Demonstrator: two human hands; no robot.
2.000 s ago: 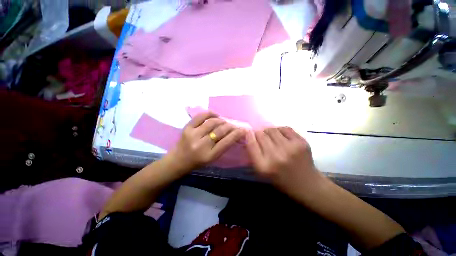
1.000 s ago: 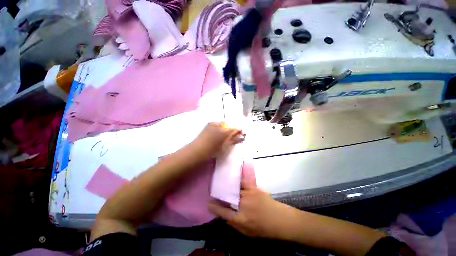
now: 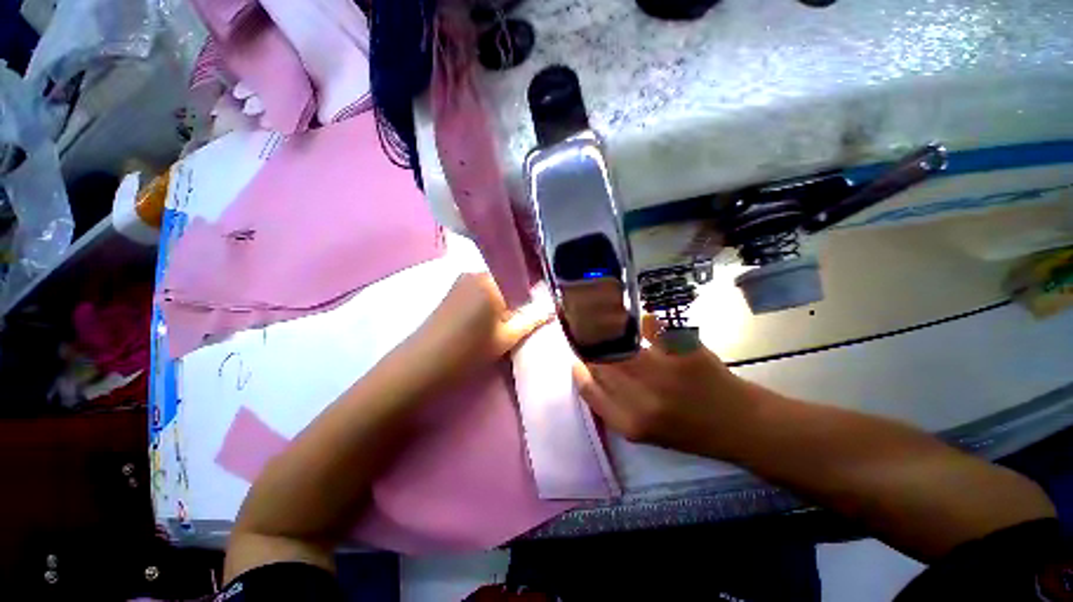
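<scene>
A pink garment panel (image 3: 453,465) lies on the white table in front of me, its lower edge at the table's front edge. A pale folded strip (image 3: 562,435) lies along its right side. My left hand (image 3: 508,315) is at the strip's upper end near the bright light, fingers partly hidden by glare and the hanging strip. My right hand (image 3: 641,382) is on the strip's right edge, its fingertips partly behind the chrome guard (image 3: 582,247). The needle and presser foot are hidden behind the guard.
The white machine head (image 3: 753,94) fills the upper right, with the thread tension assembly (image 3: 777,253) on its front. A pink strip (image 3: 477,176) and dark thread bunch (image 3: 400,71) hang from it. Cut panels (image 3: 318,223) lie at the left, with fabric bundles (image 3: 312,53) behind. A small pink piece (image 3: 250,445) lies nearby.
My view has moved closer to the machine head, and the chrome guard looms larger. My right hand has moved up from the strip's lower end toward the needle area. The strip now lies lengthwise on the panel.
</scene>
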